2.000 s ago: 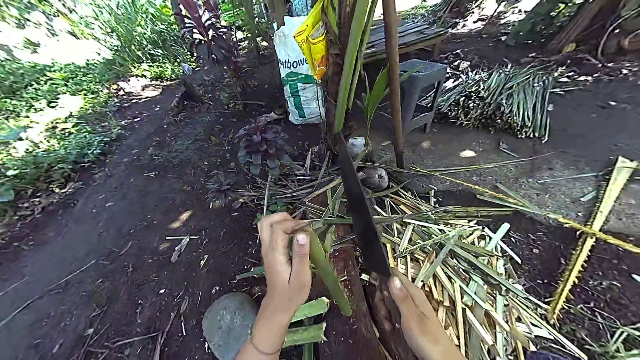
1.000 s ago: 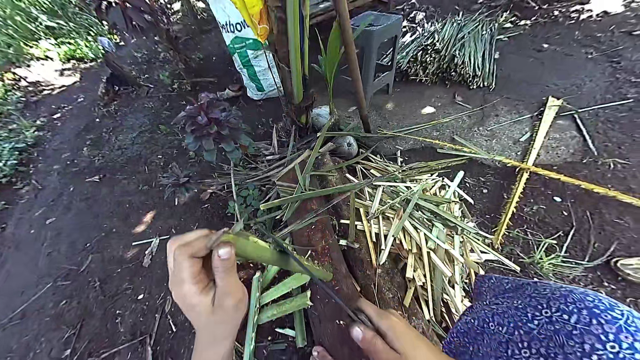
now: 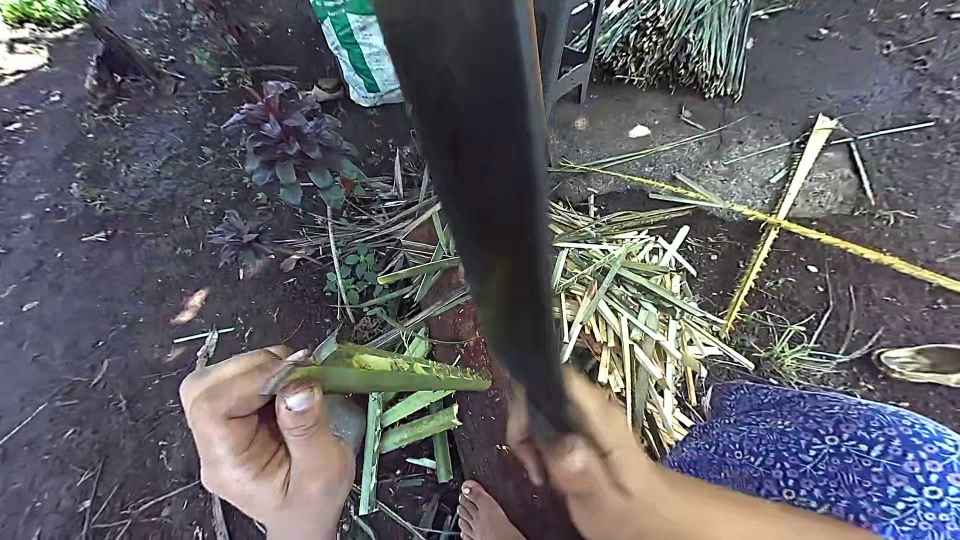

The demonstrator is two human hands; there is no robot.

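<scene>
My left hand (image 3: 274, 435) grips one end of a green stalk piece (image 3: 405, 379), whose free end points right and lies over a reddish-brown log (image 3: 480, 420). In my right hand (image 3: 585, 450) is a large dark-bladed machete (image 3: 487, 172), its blade raised toward the camera and blurred, apart from the stalk. The blade hides the middle of the view and part of the log. Several cut green stalk pieces (image 3: 416, 431) lie on the ground just below the held one. Right of the log spreads a heap of pale and green cut strips (image 3: 637, 307).
A bare foot (image 3: 484, 514) is by the log, and blue patterned cloth (image 3: 825, 457) fills the lower right. Yellow thorny stalks (image 3: 847, 244) cross on the right. Further back are a leaf-strip bundle (image 3: 675, 45), a grey plastic stool (image 3: 574, 67), a sack (image 3: 360, 52) and a purple-leaved plant (image 3: 292, 142).
The machete was down against the green stalk one second ago; now its blade is lifted away from it. My left hand still holds the stalk. The view has tilted down since the first frame.
</scene>
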